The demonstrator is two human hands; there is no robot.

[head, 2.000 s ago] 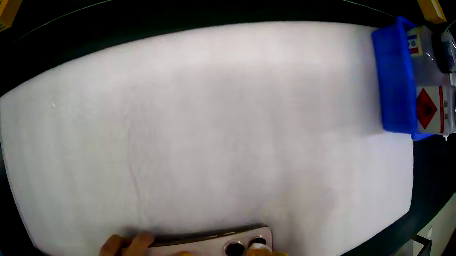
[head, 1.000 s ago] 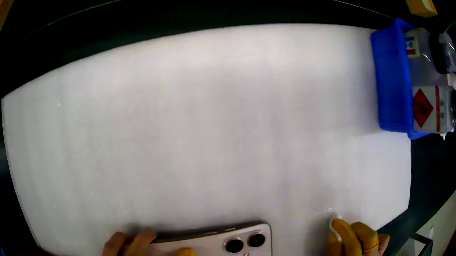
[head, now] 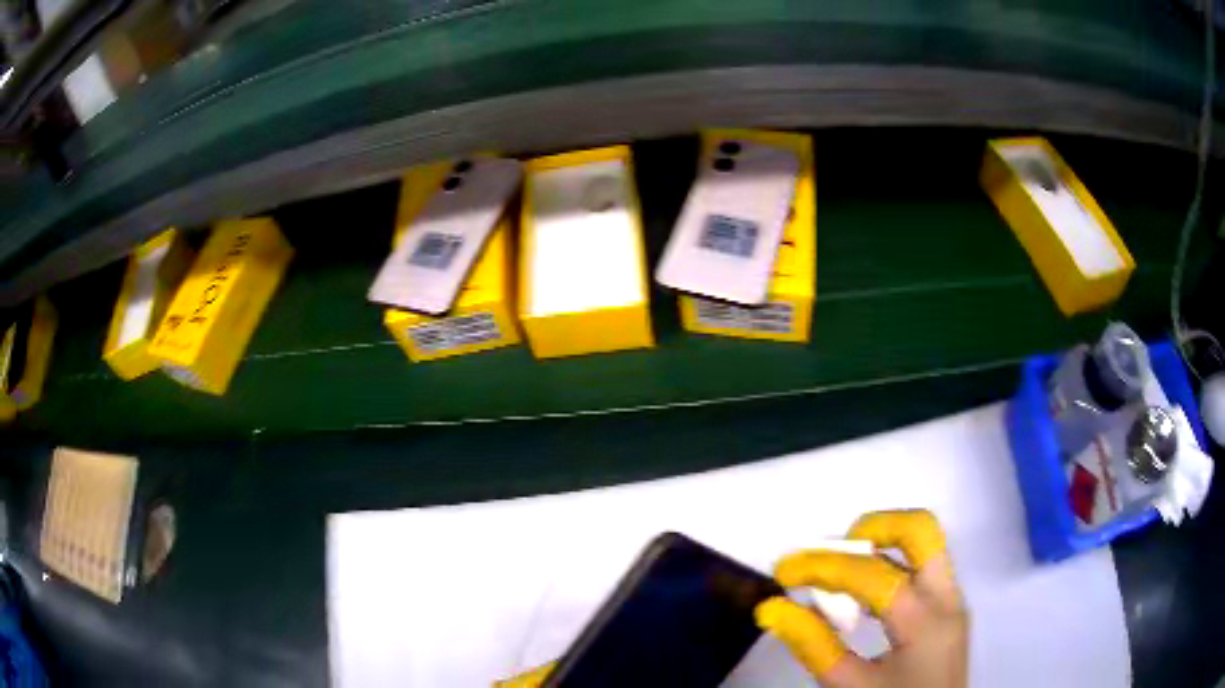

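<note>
A smartphone is tilted, black screen side showing, cut off by the bottom edge. My left hand shows only as a yellow finger-cotted tip at the phone's lower left edge, holding it; the rest is out of frame. My right hand wears yellow finger cots and pinches a white wipe. Its fingertips are at the phone's upper right edge; contact is unclear.
Beyond the white mat, yellow boxes stand on the green belt; two phones rest on lids. A blue tray with bottles is at right. A cream sheet lies at left.
The view has lifted to show the belt and boxes. The phone now shows its black screen instead of its pink-beige back. My right hand with the wipe is now beside the phone.
</note>
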